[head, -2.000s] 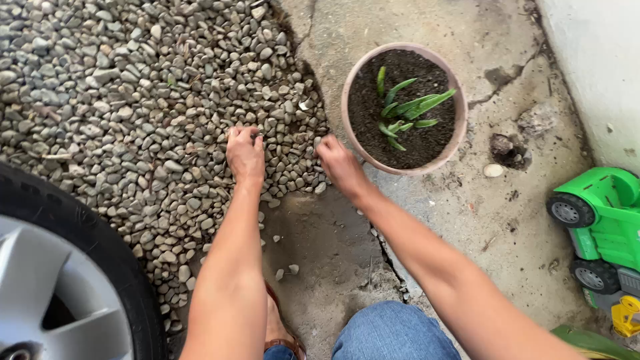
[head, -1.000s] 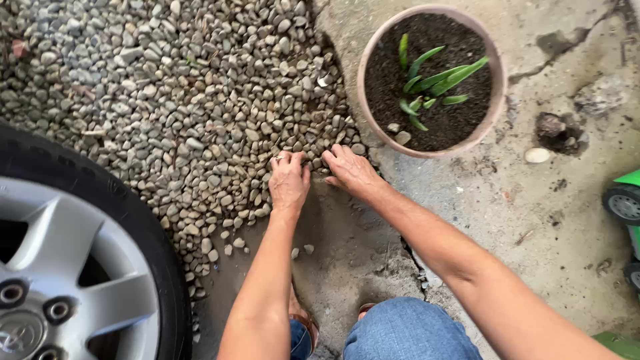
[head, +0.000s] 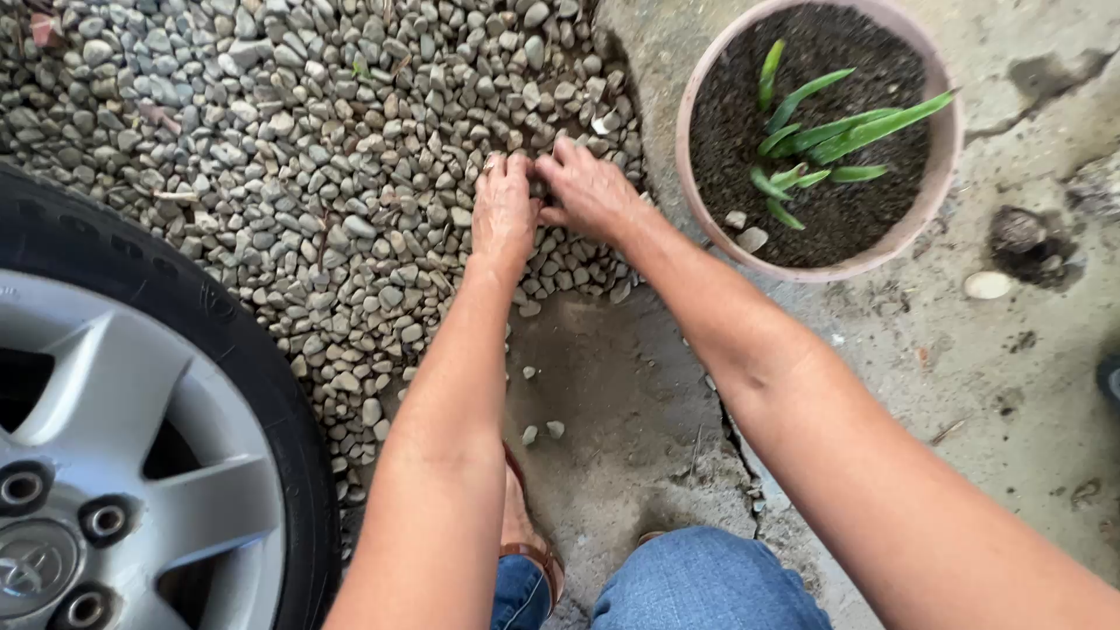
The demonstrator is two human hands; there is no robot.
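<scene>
Side by side on the gravel (head: 385, 157), my left hand (head: 507, 206) and my right hand (head: 586, 188) nearly meet at the fingers. Both have bent fingers reaching down among the grey pebbles; whether either holds a stone is hidden. To the right of my right hand, a round terracotta-coloured pot (head: 687, 166) holds dark soil (head: 840, 210) and a small plant with thick green leaves (head: 822, 140). Two pale pebbles (head: 751, 239) lie on the soil near the pot's lower left rim.
A car wheel with a silver alloy rim (head: 114, 385) and black tyre (head: 297, 437) stands at the lower left. Cracked concrete (head: 919, 376) spreads right and below, with an oval pale stone (head: 987, 284) beside a hole. Loose pebbles (head: 556, 429) lie near my sandalled foot (head: 521, 516).
My hands, apart on the gravel two seconds ago, have come together. Pale pebbles show on the pot's soil that were not visible in the oldest frame. The view has shifted.
</scene>
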